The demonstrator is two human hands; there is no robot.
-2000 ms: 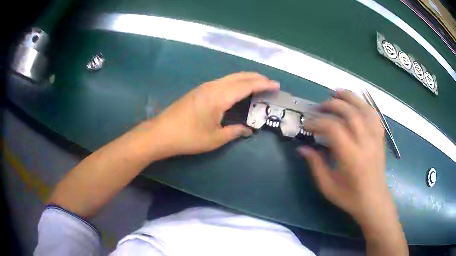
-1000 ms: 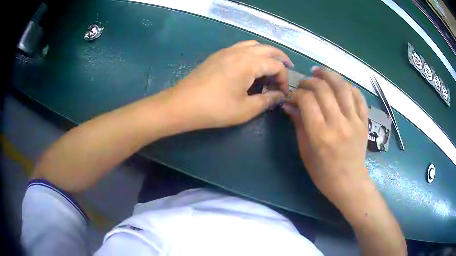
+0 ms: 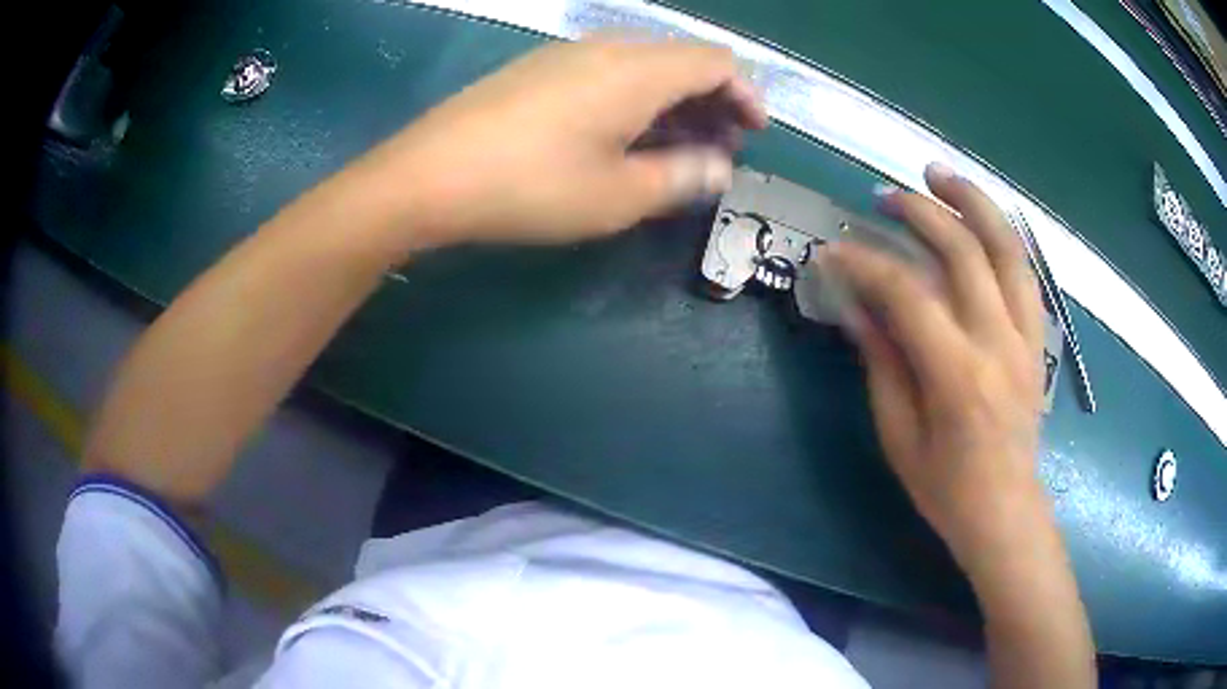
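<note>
The silver-grey jig point(image 3: 794, 209) lies on the dark-green surface in front of me, its scalloped side towards me. Round units sit at its left openings, one with small pale marks point(image 3: 774, 279). My right hand point(image 3: 949, 357) is over the jig's middle and right part, blurred, and hides most of it; whether it grips anything cannot be told. My left hand point(image 3: 592, 135) is blurred, just up and left of the jig's left end, thumb and fingers apart, with nothing seen in it.
Tweezers point(image 3: 1059, 310) lie right of the jig, across the metal strip's edge. A round unit point(image 3: 1165, 475) lies at far right. A second loaded jig point(image 3: 1184, 229) is beyond the strip point(image 3: 861, 131). A small silver part point(image 3: 249, 77) lies at upper left.
My left hand has moved up and left off the jig, uncovering its left end. My right hand has shifted slightly right over the jig.
</note>
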